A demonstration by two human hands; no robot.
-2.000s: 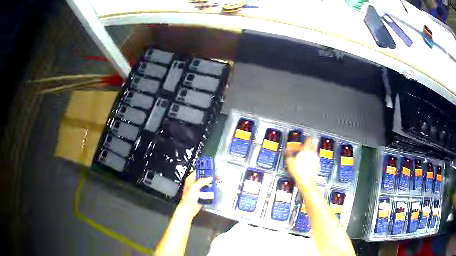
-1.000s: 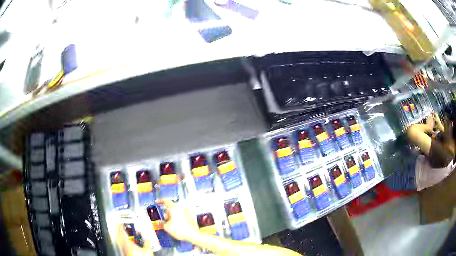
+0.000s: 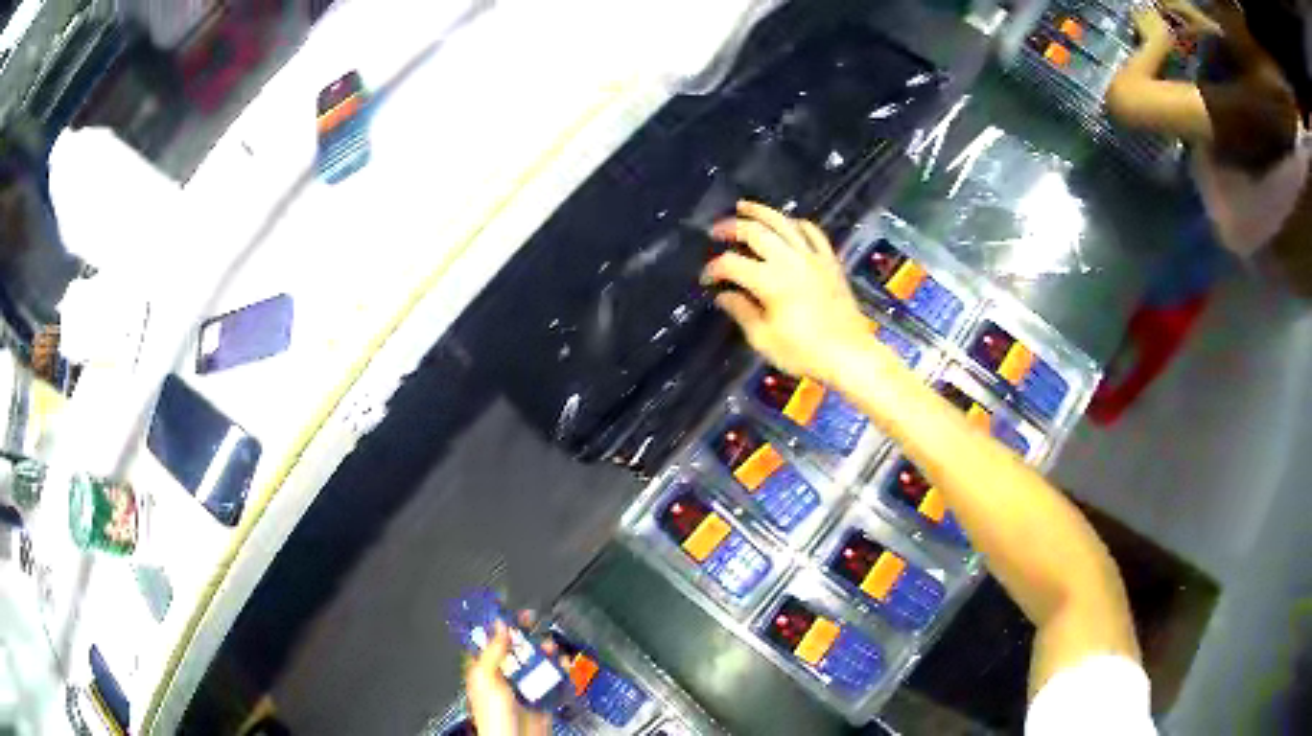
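Observation:
My left hand (image 3: 504,683), cut off by the bottom edge, holds a blue keypad phone or back cover (image 3: 489,640) with a white patch. It is at the near end of a clear tray (image 3: 590,611) that is partly in view. My right hand (image 3: 777,288) is over the glossy black tray (image 3: 648,273), its fingers spread, and nothing shows in it. My right forearm crosses a second clear tray (image 3: 763,604) with two rows of keypad phones (image 3: 767,475), blue with dark tops and orange labels, and hides part of them.
The white shelf (image 3: 389,259) on the left bears a smartphone (image 3: 202,446), a purple phone case (image 3: 245,334), a green tin (image 3: 104,513) and a keypad phone (image 3: 343,127). A person (image 3: 1237,130) works at another tray (image 3: 1079,58) at the upper right. A grey surface (image 3: 461,503) lies below the shelf.
The view has swung right along the line. My right hand has moved from the first tray's phones to the black tray. My left hand now holds a blue piece up off the tray.

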